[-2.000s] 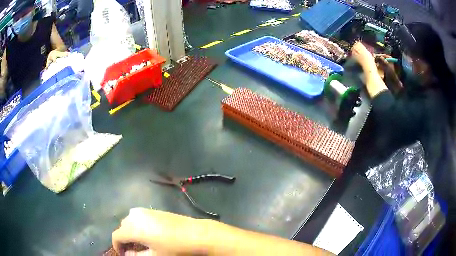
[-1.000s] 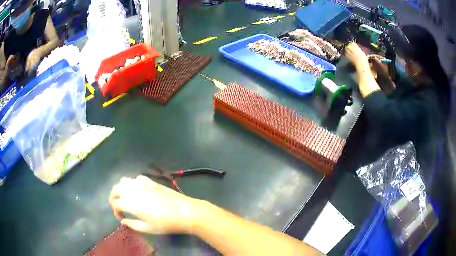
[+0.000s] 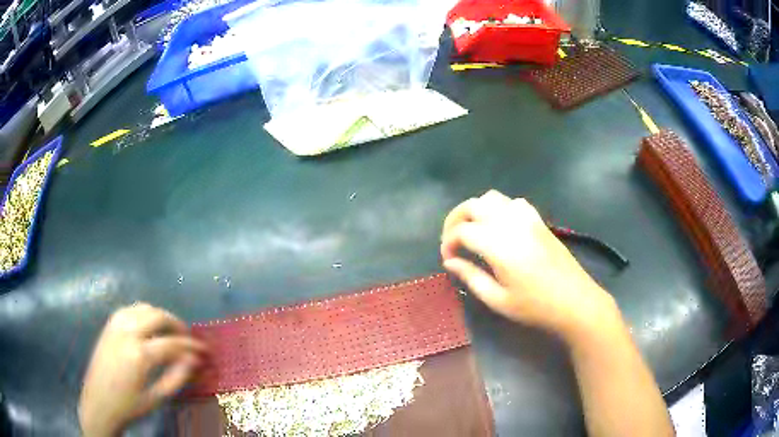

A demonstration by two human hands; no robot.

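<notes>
The red-brown perforated board [image 3: 333, 337] lies across the bench in front of me. A heap of tiny gold-silver metal parts [image 3: 325, 401] lies along its near edge on a dark brown flat board [image 3: 453, 393]. My left hand [image 3: 141, 367] is at the perforated board's left end, its blurred fingertips over that end; its grip is unclear. My right hand [image 3: 504, 256] is just beyond the board's right end, fingers bent; whether it pinches a tiny part cannot be seen. The pliers [image 3: 594, 243] are partly hidden behind my right hand.
Single tiny parts lie beyond the board. A parts tray [image 3: 26, 209] is far left. A blue bin [image 3: 201, 72], clear bag [image 3: 350, 64], red bin [image 3: 508, 34] and spare perforated plate [image 3: 585, 75] are at the back. Stacked plates [image 3: 709, 222] and a larger blue tray [image 3: 726, 128] are right.
The view has swung left and down, bringing the whole board, the heap and my left hand into view. My right hand's fingers are now off the board's visible corner.
</notes>
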